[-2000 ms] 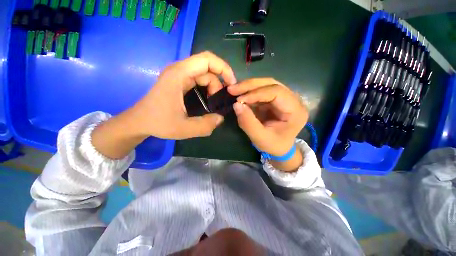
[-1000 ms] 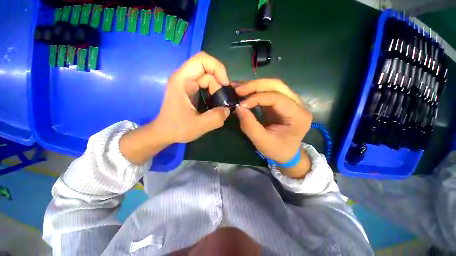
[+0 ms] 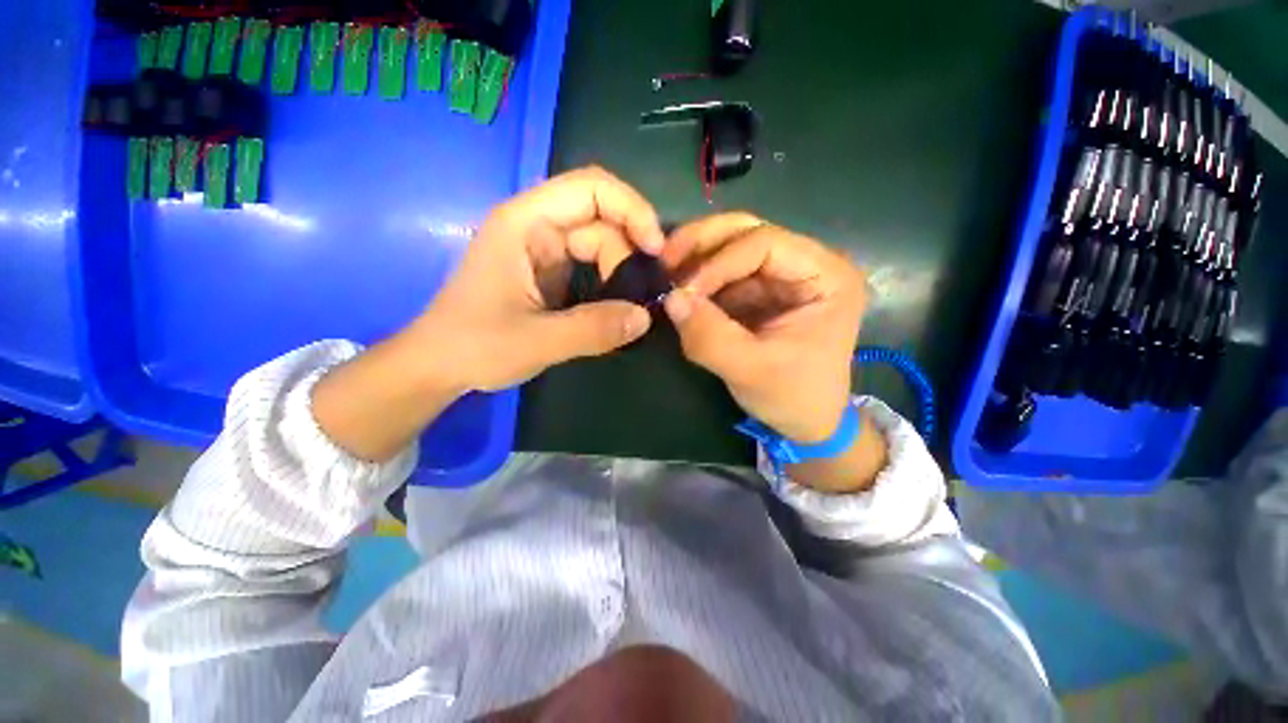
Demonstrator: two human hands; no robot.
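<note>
A small rounded black housing [image 3: 637,280] is held between my two hands over the dark green bench. My left hand [image 3: 530,290] grips it with thumb and fingers from the left. My right hand [image 3: 770,311] has its thumb and index fingertips pinched at the housing's right edge, where a tiny shiny spot shows. What the right fingertips pinch is too small to tell. Much of the housing is hidden by the fingers. A blue band is on my right wrist.
Loose black units [image 3: 729,141] with a thin shiny strip and red wire lie beyond my hands. The left blue tray [image 3: 325,339] holds rows of black parts with green boards. The right blue tray [image 3: 1081,459] holds dense rows of black units. A blue coiled cord runs beside my right wrist.
The black part between my hands has turned since two seconds ago, and the pale edge seen on it then is out of sight. Both hands stay closed around it. The view has shifted slightly.
</note>
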